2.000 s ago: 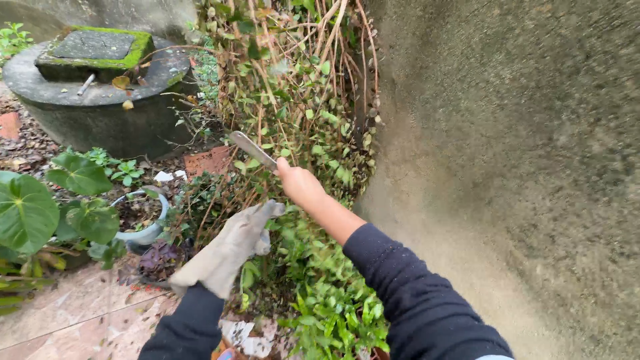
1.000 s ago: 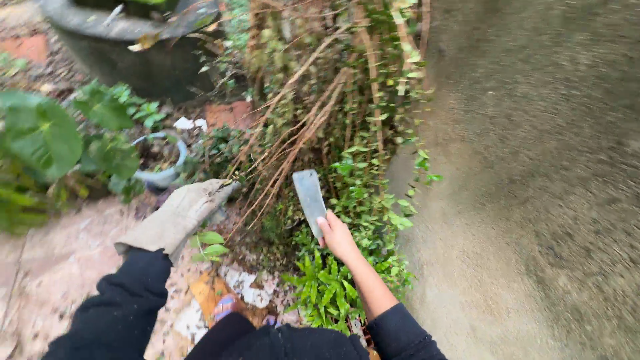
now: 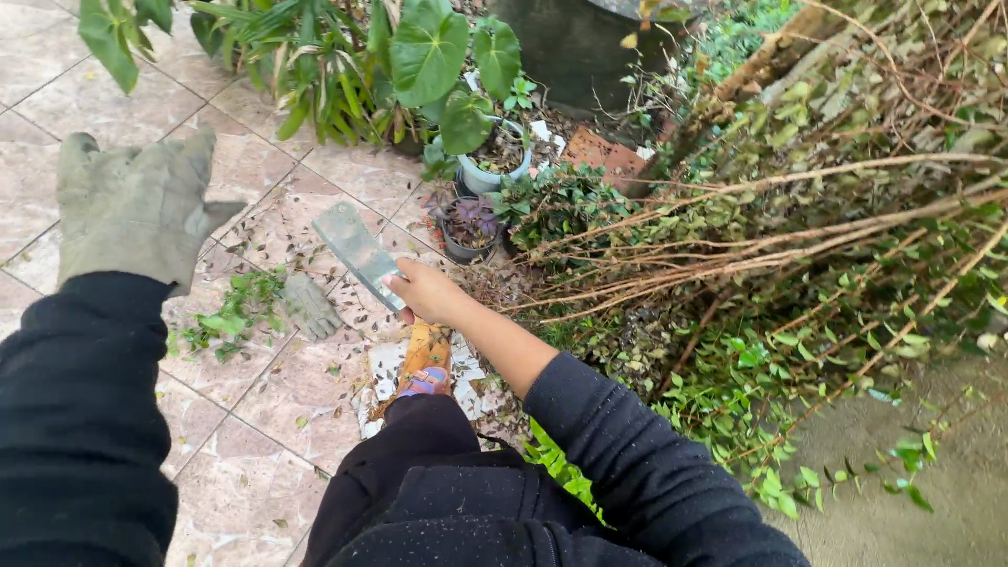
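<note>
My left hand, in a grey work glove, is held out over the tiled floor at the left with its fingers apart and nothing seen in it. My right hand is bare and grips a broad flat metal blade, which points up and to the left; its handle is hidden in the fist. Right of that hand, long thin bare stems run out from a leafy vine. A second glove lies on the tiles beside some cut green leaves.
Potted plants stand ahead, in a pale blue pot and a dark pot. Behind them are a brick and a large dark round container. A concrete surface is at lower right. My sandalled foot stands near scattered leaves.
My view has swung left. My gloved left hand, beside the stems a second ago, is now away from them over the tiles. The blade in my right hand now points up-left, left of the stems.
</note>
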